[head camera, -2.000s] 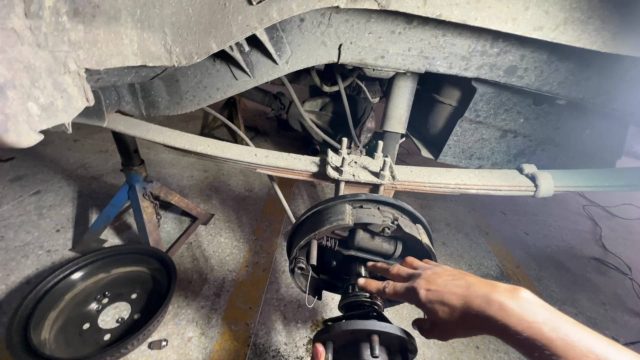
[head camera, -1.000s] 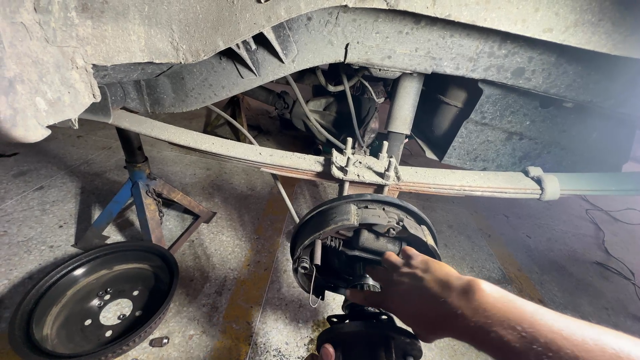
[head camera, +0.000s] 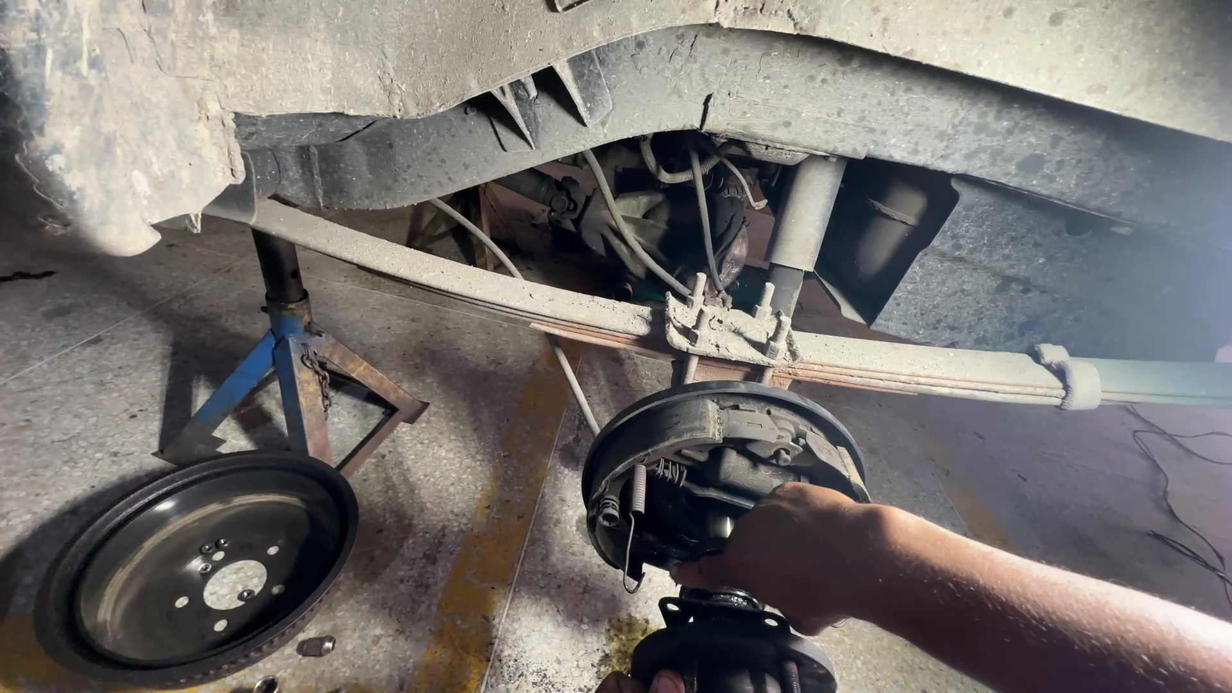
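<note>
The drum brake assembly (head camera: 722, 472), with curved brake shoes, springs and a backing plate, sits below the leaf spring (head camera: 539, 308). In front of its centre is my right hand (head camera: 799, 549), its fingers bent at the hub opening; what they touch is hidden behind the hand. The axle shaft flange (head camera: 736, 654) with wheel studs and a bearing retainer (head camera: 722, 613) stands just below, at the bottom edge. Only fingertips of my left hand (head camera: 654, 683) show, pressed against the left edge of that flange.
A brake drum (head camera: 207, 568) lies on the speckled floor at lower left, with a lug nut (head camera: 316, 646) beside it. Behind it stands a blue jack stand (head camera: 289, 375). A shock absorber (head camera: 808, 217) rises behind the leaf spring. Cables (head camera: 1174, 481) lie on the floor at right.
My right hand's spread fingers have bent inward and now sit at the brake's centre. The axle flange has tipped and stands slightly lower, with the left fingertips still on it.
</note>
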